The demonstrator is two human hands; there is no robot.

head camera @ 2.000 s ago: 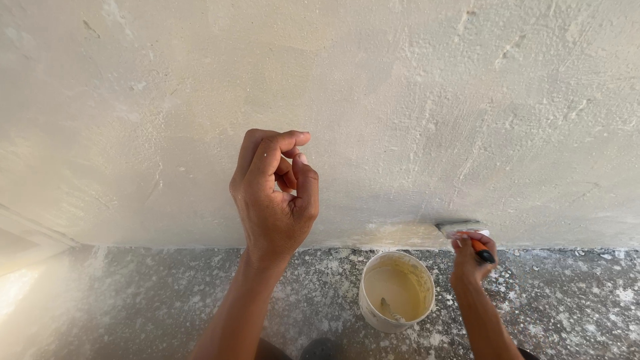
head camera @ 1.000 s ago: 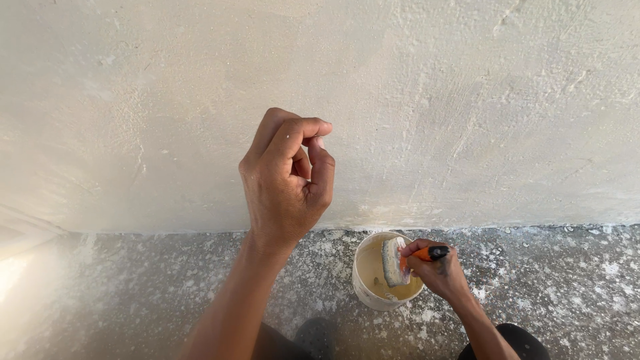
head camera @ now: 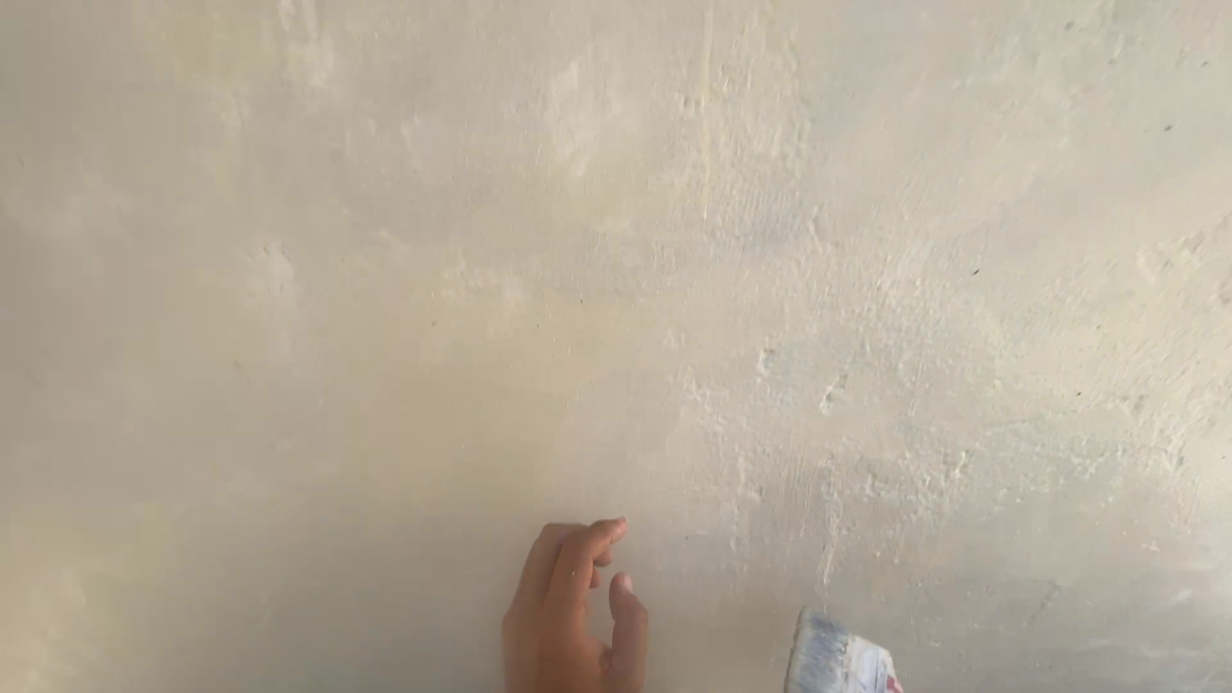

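Observation:
My left hand (head camera: 575,616) is at the bottom middle, in front of the wall, fingers curled with a gap between thumb and forefinger and nothing between them. To its right, at the bottom edge, a flat paintbrush (head camera: 835,656) shows its bristles, whitish with paint, and part of its ferrule. The brush's handle and my right hand lie below the edge of the view. Behind both is the rough plastered wall (head camera: 462,366), coated in uneven cream and greyish paint.
Raised ridges, small pits and drips mark the wall, mostly on the right half. The wall fills the whole view; neither floor nor bucket shows.
The view has swung up the wall, so the floor and paint bucket have gone out of sight. The brush, in the bucket one second ago, is now out of it. My left fingers have parted somewhat.

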